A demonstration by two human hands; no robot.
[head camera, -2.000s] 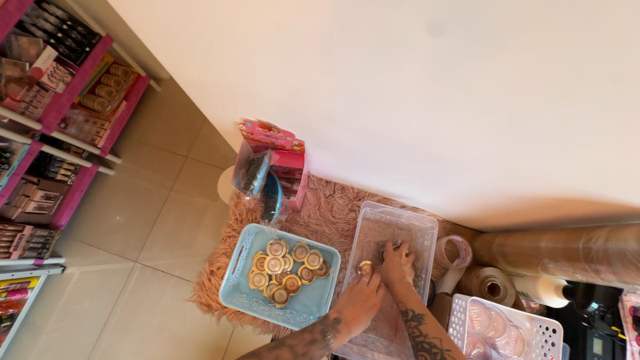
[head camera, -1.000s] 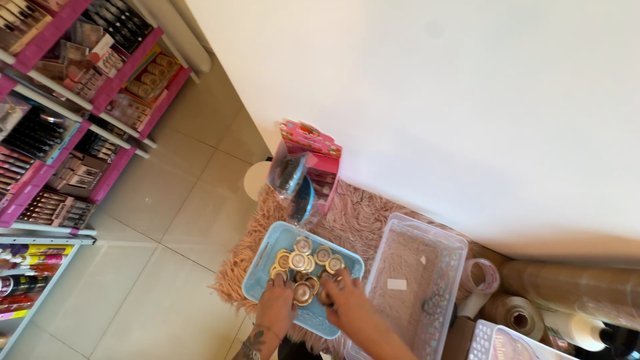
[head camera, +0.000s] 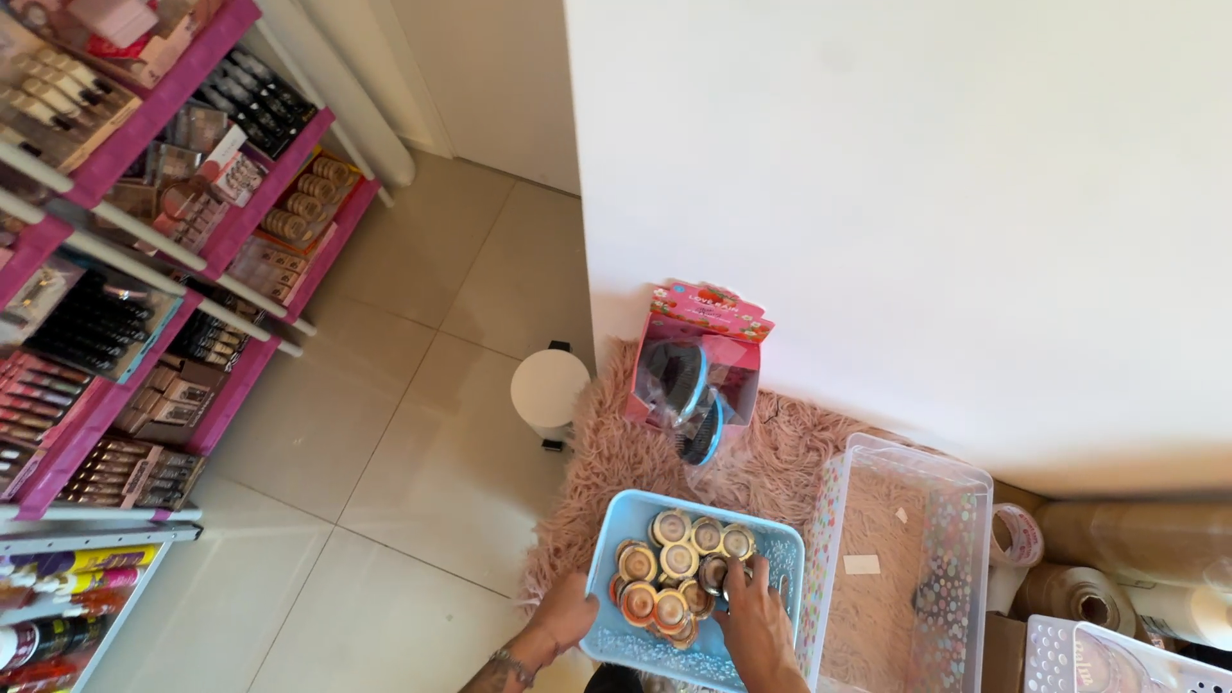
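Several round gold-rimmed compacts [head camera: 679, 560] lie heaped in a light blue plastic basket [head camera: 626, 647], which rests on a pink shaggy rug. My left hand [head camera: 566, 612] grips the basket's left edge. Inside the basket, my right hand [head camera: 756, 616] has its fingers on a compact [head camera: 713, 574] at the heap's right side; whether it grips the compact is hidden. Just right of the basket stands a clear plastic bin [head camera: 980, 539] with coloured dots, holding a small white label or paper piece [head camera: 861, 564].
Behind the basket, a pink display box [head camera: 712, 318] holds wrapped hairbrushes [head camera: 707, 431]. Tape rolls [head camera: 1015, 535] and a white perforated basket [head camera: 1049, 654] are at the right. A white pedal bin [head camera: 551, 390] stands on the tiles; cosmetics shelves [head camera: 231, 217] line the left. A white wall rises behind.
Both hands were in the clear bin two seconds ago, then among the compacts in the blue basket. My left hand has since moved to the basket's left edge.
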